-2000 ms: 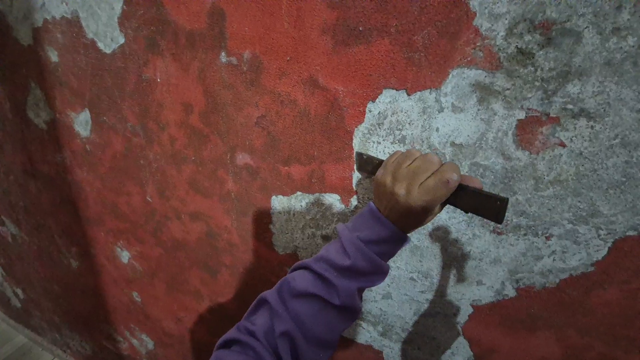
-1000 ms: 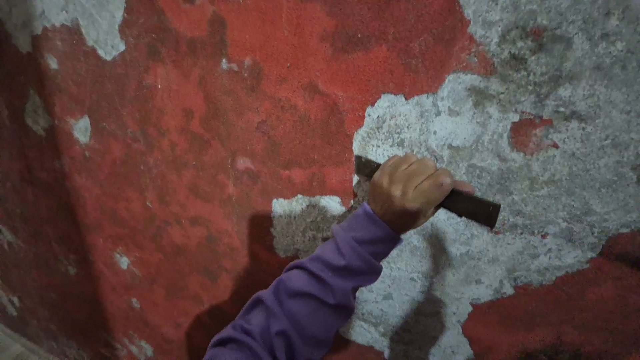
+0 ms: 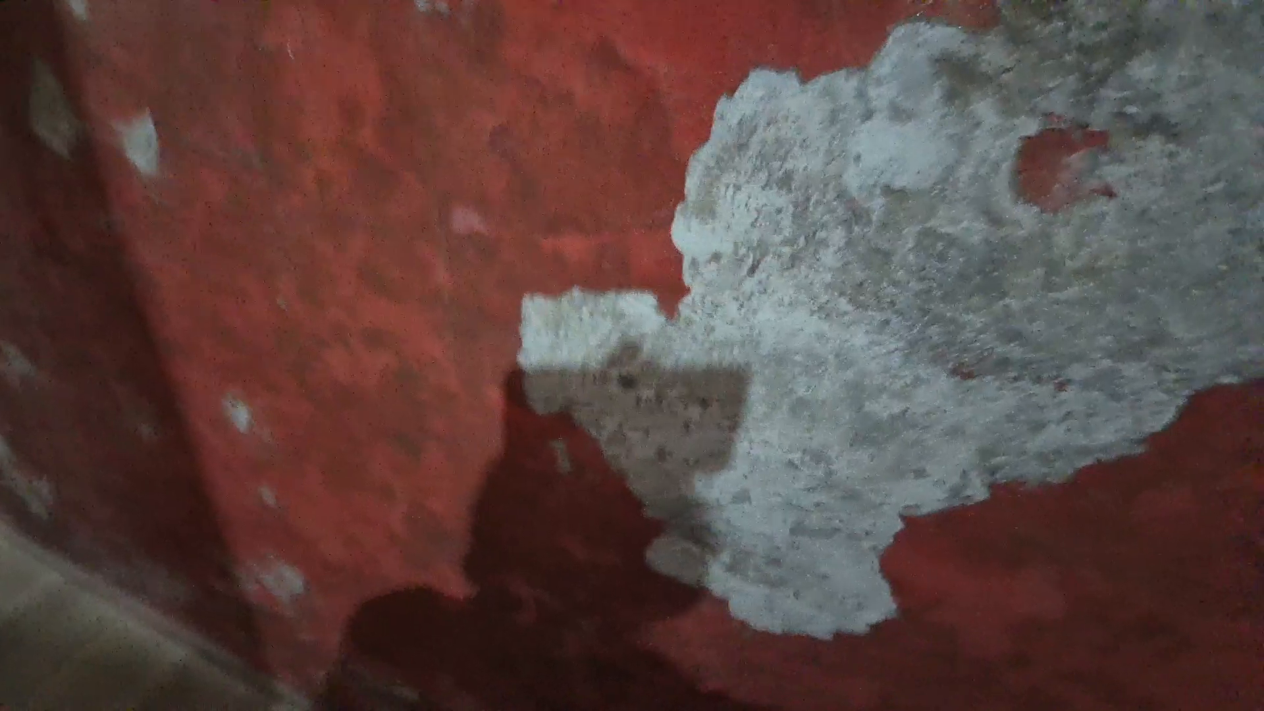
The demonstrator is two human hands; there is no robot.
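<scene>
Neither my left hand nor my right hand shows in the head view now, and the dark flat scraping tool is out of the picture as well. A wall coated in red paint [image 3: 375, 296] fills most of the view. Bare grey-white plaster [image 3: 839, 296] spreads over its right half with a ragged edge, and a squarish lobe of it reaches left near the middle. A small island of red paint [image 3: 1062, 166] remains within the plaster at the upper right.
A dark shadow [image 3: 563, 513] falls across the lower middle of the wall. Small pale chips mark the paint at left, among them one bare spot [image 3: 141, 143]. A pale surface [image 3: 69, 632] meets the wall's foot at the lower left.
The hand in the purple sleeve, with the dark flat tool in its grip, was against the plaster's left edge and has left the view. The shadow on the wall has changed shape.
</scene>
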